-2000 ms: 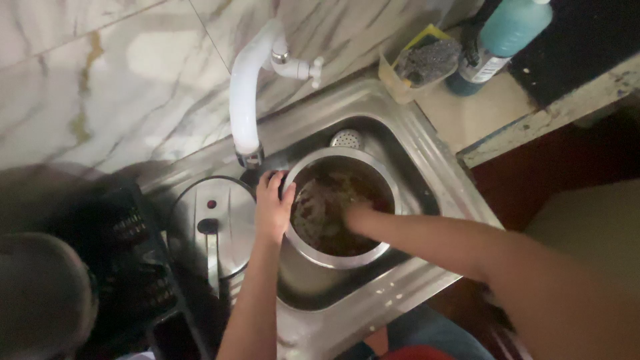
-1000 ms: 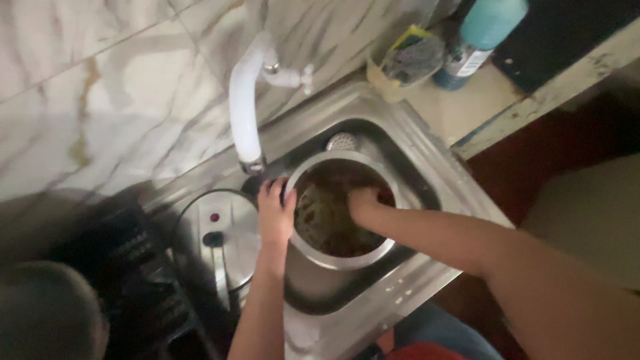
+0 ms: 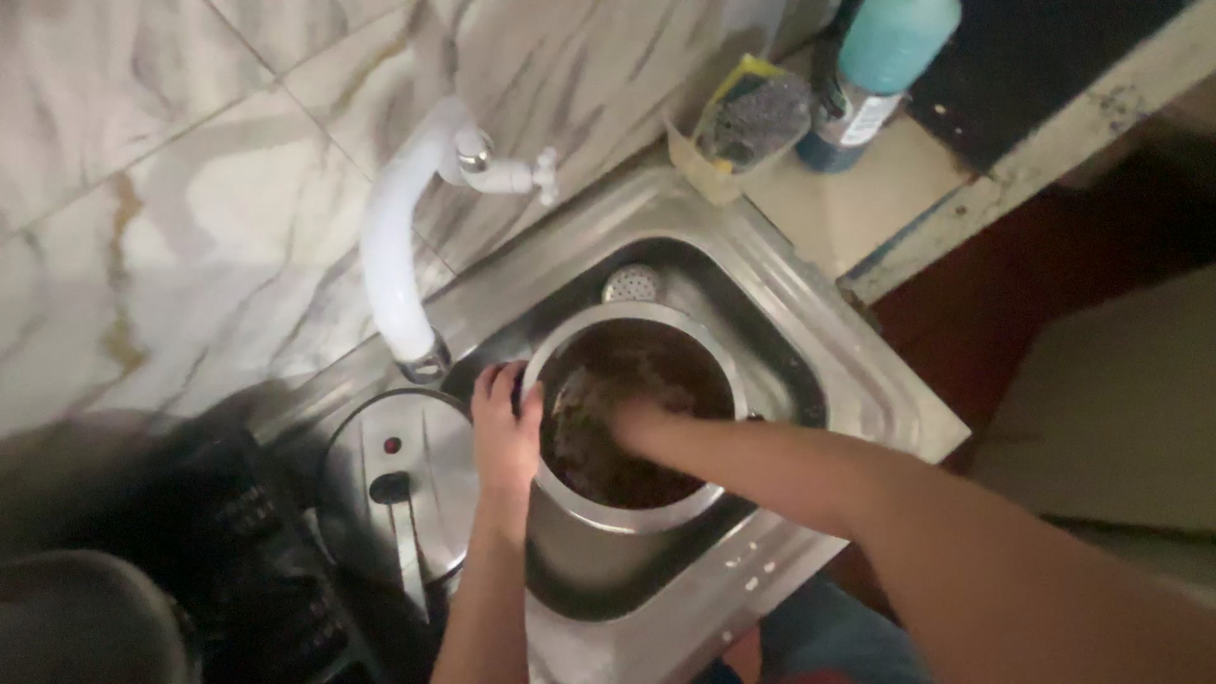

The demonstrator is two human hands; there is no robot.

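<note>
A round metal pot (image 3: 608, 518) stands in the stainless steel sink basin (image 3: 594, 589), with dark, cloudy liquid inside. My left hand (image 3: 505, 418) grips the pot's left rim, thumb near the inner edge and fingers outside. My right hand (image 3: 646, 423) reaches into the liquid near the pot's middle; it is blurred and its fingers are hidden, so what it holds cannot be told. Left of the pot, a round metal lid (image 3: 432, 456) lies on the sink's side, with a piece of flatware (image 3: 407, 551) across it. The white curved faucet (image 3: 394, 256) hangs above the lid and basin.
A drain strainer (image 3: 632, 283) lies behind the pot. At the back right corner are a plastic container (image 3: 698, 166) with a scouring pad (image 3: 755, 119) and a teal bottle (image 3: 893, 47). A dark stove (image 3: 256, 570) and a round pan or lid (image 3: 85, 617) are at lower left.
My right hand has moved within the pot, from its right side back toward the middle. My left hand stays on the rim.
</note>
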